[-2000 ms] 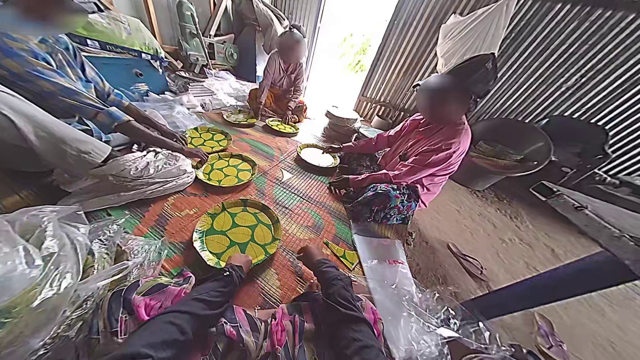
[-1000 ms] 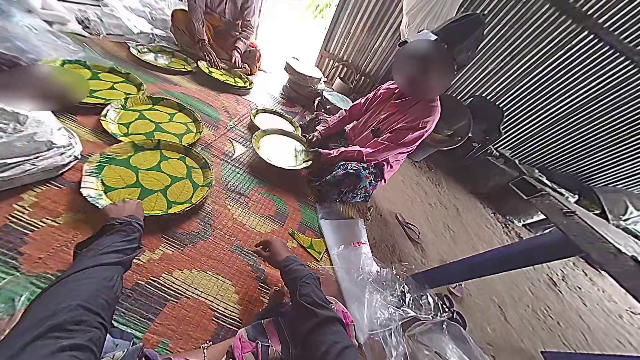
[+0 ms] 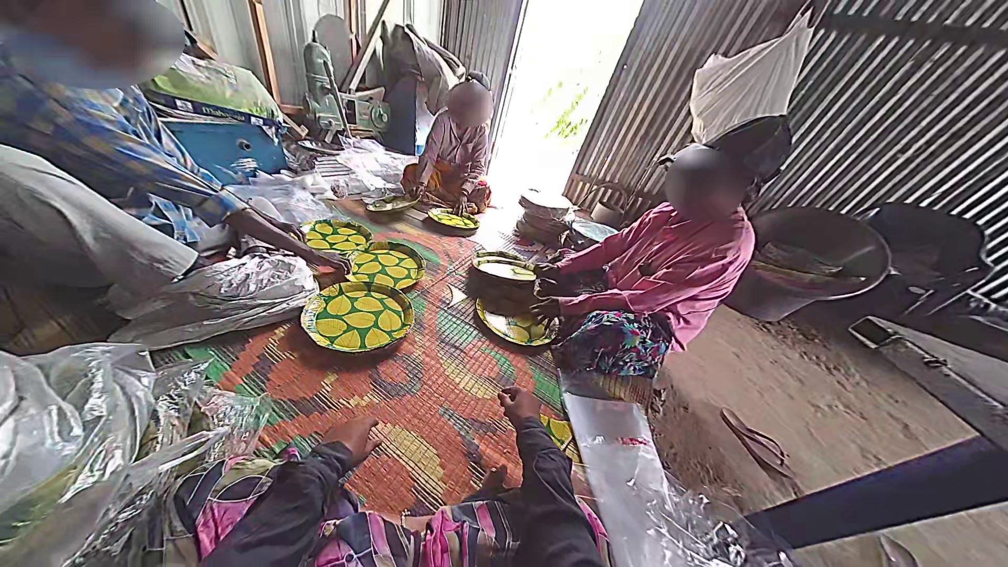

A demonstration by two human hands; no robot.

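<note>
My left hand [image 3: 354, 438] is low over the woven mat [image 3: 315, 394], with nothing in it. A round green tray with a yellow leaf pattern [image 3: 357, 316] lies ahead of it, apart from the fingers. My right hand [image 3: 519, 403] hovers over the mat on the right, empty, its fingers partly curled. Just beyond my right sleeve shows a piece of the same leaf pattern [image 3: 556, 430], partly hidden. Past the near tray lies another leaf-patterned tray [image 3: 387, 265], with a co-worker's hand close to its left side.
A co-worker in pink [image 3: 661, 252] handles round trays at the right. Another co-worker [image 3: 453, 153] sits by the doorway with trays; a third leans in at left. Clear plastic sheets [image 3: 71, 425] lie at left, more plastic [image 3: 622, 449] at right. A stack of round pieces [image 3: 543, 213] stands farther back.
My left hand has let go of the leaf-patterned tray, which now lies beside the other trays at left. The co-worker in pink has brought a tray down onto the mat. The view has swung back left.
</note>
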